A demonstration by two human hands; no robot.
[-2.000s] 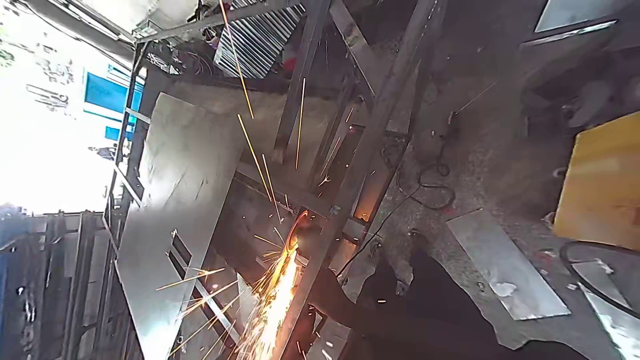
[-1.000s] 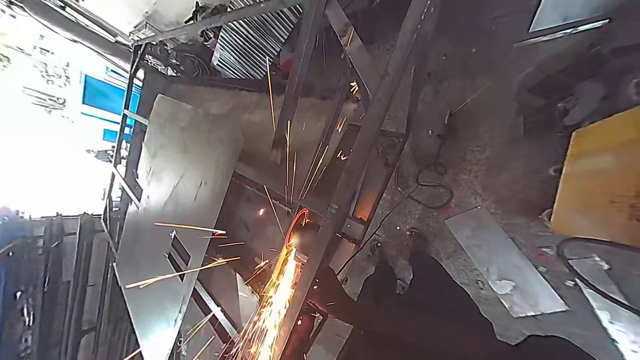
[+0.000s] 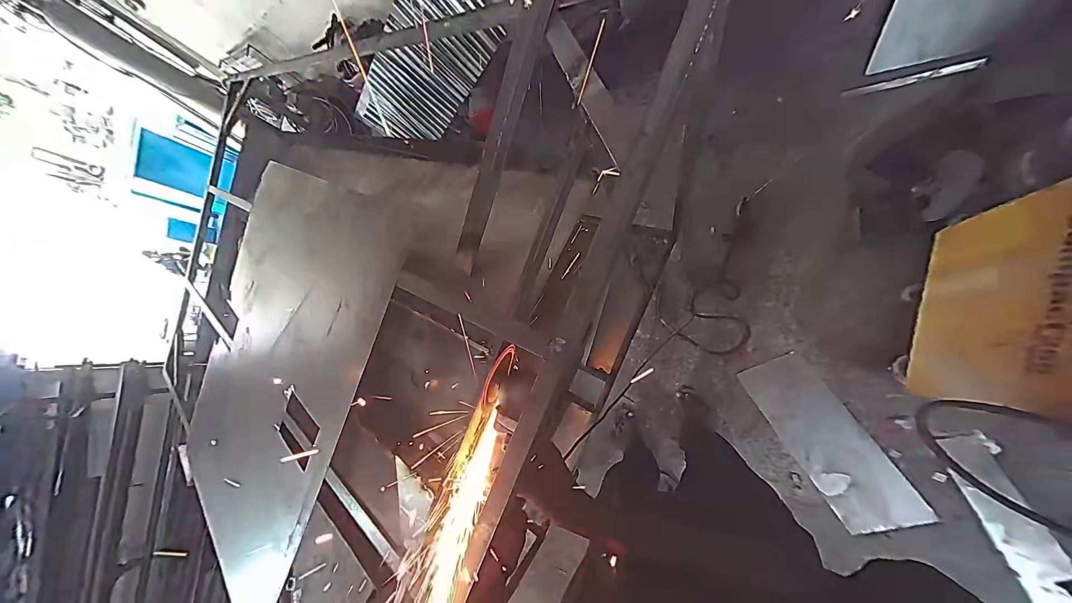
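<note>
A spinning disc (image 3: 502,373) glows orange at its rim at the middle of the head view, against a steel frame. It looks like the disc of an angle grinder, whose body is hidden. A dense stream of sparks (image 3: 456,511) runs from it down and to the left. Beside it a long steel bar (image 3: 578,318) slants upward. A dark sleeve or clothing reaches in from the lower right toward the disc. Neither my left hand nor my right hand can be made out; dark cloth, the bar and glare cover that area.
A large sheet of metal (image 3: 310,310) with a cut-out lies at the left. Corrugated metal (image 3: 427,67) is at the top. A black cable (image 3: 712,322) coils on the floor, near a flat metal plate (image 3: 837,444). At the right stands a yellow panel (image 3: 997,310) bearing writing.
The spark pattern varies between frames, and the stream still runs down and to the left. The disc and the steel frame show no plain move.
</note>
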